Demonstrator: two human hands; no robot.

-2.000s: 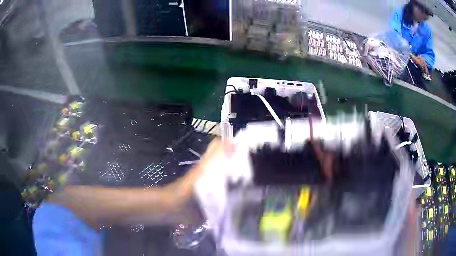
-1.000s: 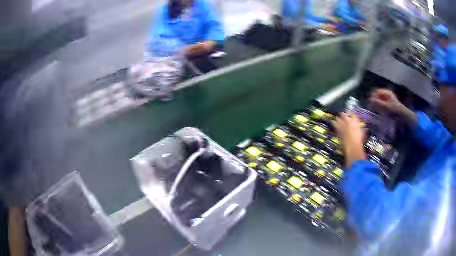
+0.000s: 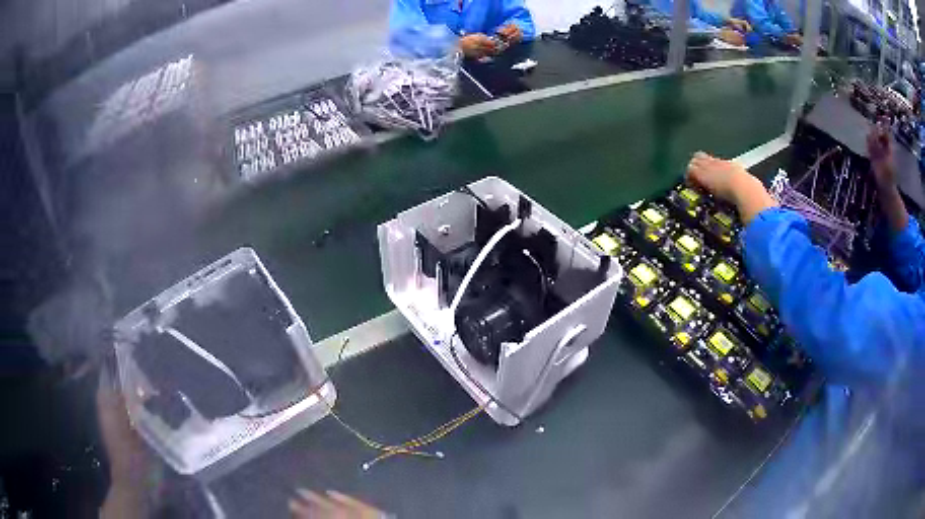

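Observation:
A white projector housing [image 3: 272, 428] with a dark inside and a pale cable lies at the left. My left hand [image 3: 120, 446] is blurred beside its left wall; whether it grips the wall is unclear. My right hand [image 3: 335, 505] shows only as fingertips at the bottom edge, below the housing; its hold is hidden. A second white housing [image 3: 553, 360] stands open in the middle, with black parts, a round black barrel and a curved white cable inside. Thin orange and dark lead wires [image 3: 406, 447] lie on the dark worktop between the housings.
At the right, a neighbour's hand [image 3: 725, 180] reaches over a black tray of yellow-topped boards [image 3: 682, 307]. Purple-white wires [image 3: 820, 215] lie beyond it. The green belt [image 3: 609, 132] runs behind the housings. Across it are a bag of wires [image 3: 404, 93], a tray of white parts [image 3: 294, 137] and another worker.
The view has swung right since the oldest frame, then back a little left. The neighbour's hand has moved to the tray's far edge. My right fingertips have come into view.

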